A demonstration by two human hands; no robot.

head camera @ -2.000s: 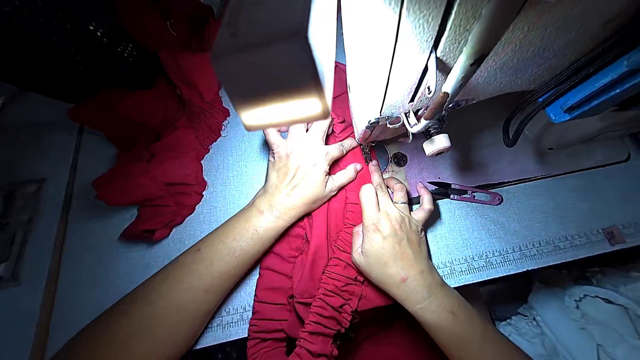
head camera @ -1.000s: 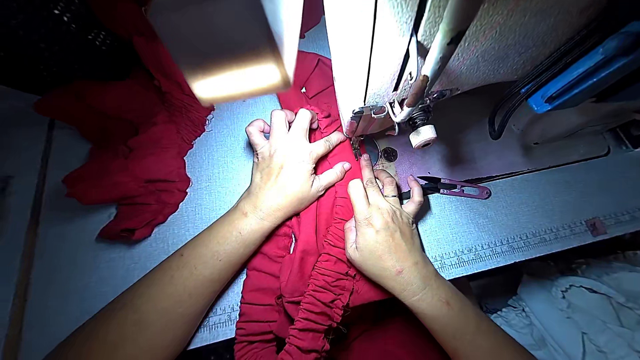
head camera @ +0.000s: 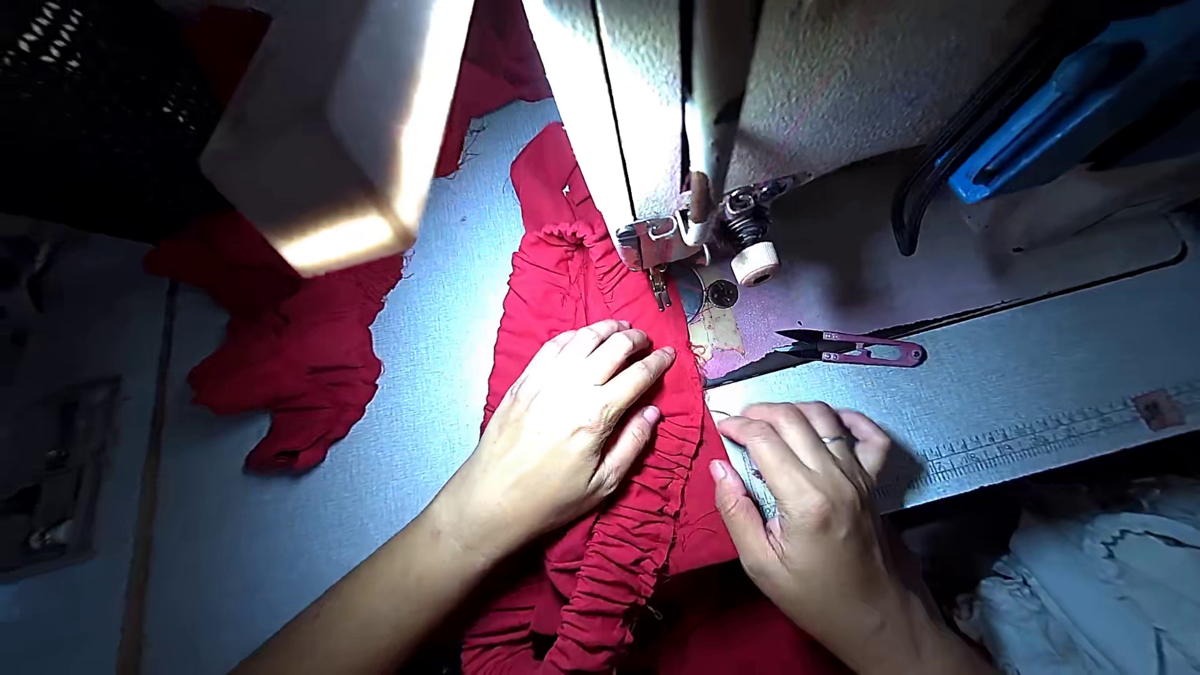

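Red gathered fabric (head camera: pixel 647 487) runs up under the sewing machine's presser foot (head camera: pixel 660 289). My left hand (head camera: pixel 572 412) lies flat on the fabric below the foot, its fingers resting on the cloth without a visible grip. At the fabric's right edge, my right hand (head camera: pixel 806 478) is curled, with a ring on one finger and the thumb close to the cloth; whether it pinches anything is unclear. A pair of thread snips (head camera: pixel 853 348) with a purple handle lies on the machine bed above my right hand.
A lit lamp head (head camera: pixel 347 169) hangs at the upper left. More red gathered fabric (head camera: pixel 309 366) lies on the left of the table. A blue tool or clamp (head camera: pixel 1041 112) is at the upper right, and white fabric (head camera: pixel 1078 581) at the lower right. A measuring scale (head camera: pixel 1022 436) runs along the front edge.
My right hand has left the presser foot and the snips, which now lie free of it. My left hand is lower on the fabric, below the foot. The view has shifted closer.
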